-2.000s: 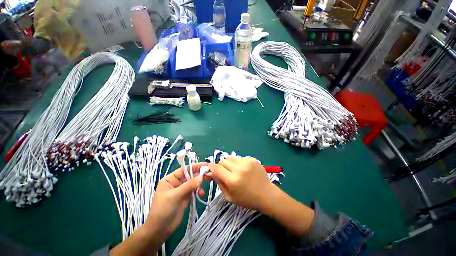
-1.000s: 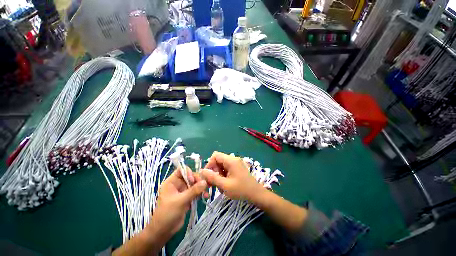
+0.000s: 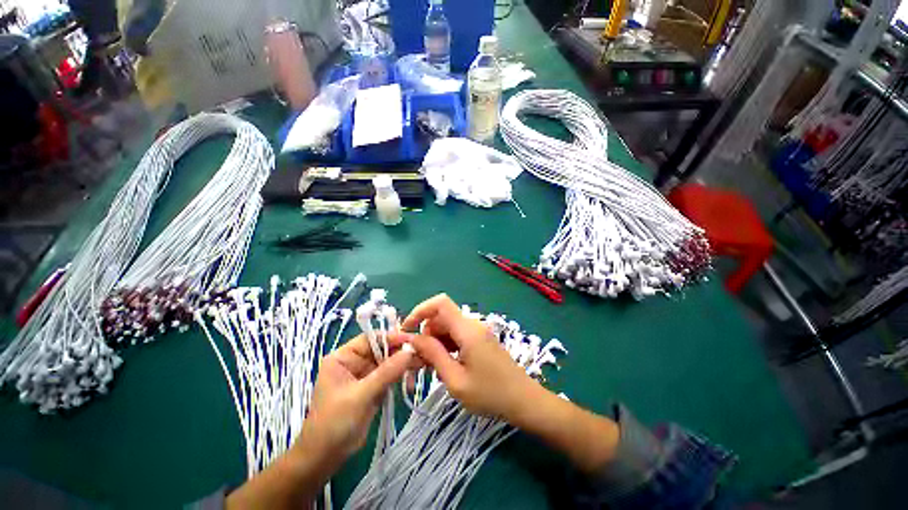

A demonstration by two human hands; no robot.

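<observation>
My left hand [image 3: 348, 390] holds a few white cables upright, their white connector ends [image 3: 376, 311] standing above the fingers. A small white connector [image 3: 408, 348] sits between my left thumb and finger. My right hand [image 3: 468, 361] pinches at this same connector from the right; its fingertips touch or nearly touch my left ones. Fanned white cables [image 3: 284, 369] lie to the left of my hands, and another loose bunch [image 3: 448, 448] lies under and right of them. The red tweezers [image 3: 525, 276] lie on the green bench beyond my right hand.
Looped white cable bundles lie at left [image 3: 189, 199] and right [image 3: 587, 184]. Behind are black strips [image 3: 317, 239], a small bottle [image 3: 386, 202], a black case [image 3: 284, 183], a crumpled white bag [image 3: 466, 171], blue bins [image 3: 378, 149] and a taller bottle [image 3: 484, 95]. A red stool [image 3: 722, 224] stands right.
The red tool was in my right hand two seconds ago and now lies on the bench. Since one second ago my fingertips have closed together around the small connector.
</observation>
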